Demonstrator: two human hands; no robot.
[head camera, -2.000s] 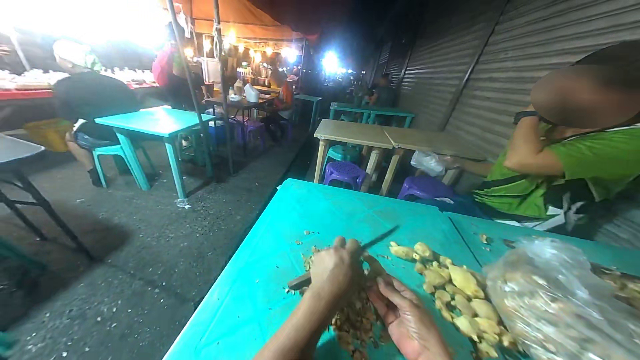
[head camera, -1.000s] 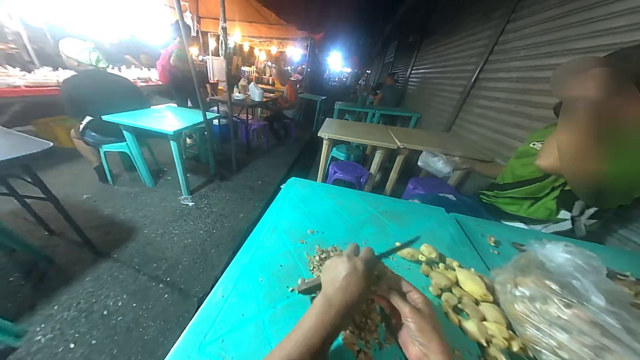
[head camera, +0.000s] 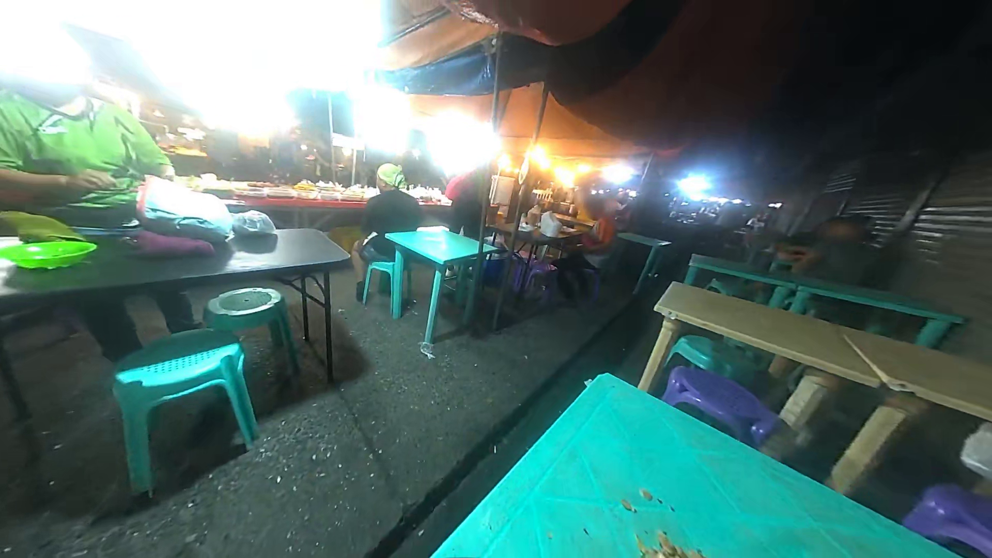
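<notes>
Neither my left hand nor my right hand shows in the head view now. The turquoise plastic table (head camera: 659, 465) reaches in from the bottom right, its far corner toward the middle of the view. A small pile of brownish peelings (head camera: 668, 547) is cut off by the bottom edge, with a few loose scraps (head camera: 637, 501) just beyond it. The knife, the peeled pale yellow pieces and the plastic bag lie outside this view.
A person in green (head camera: 85, 155) stands behind a black folding table (head camera: 256, 260) at left, with turquoise stools (head camera: 182, 360) before it. Wooden tables (head camera: 767, 333) and purple stools (head camera: 721, 395) stand at right. A smaller turquoise table (head camera: 442, 246) stands farther off.
The view has swung up and to the left. Both hands, the knife, the yellow pieces and the bag have gone out of sight; the green-clad person and black table at left have come in.
</notes>
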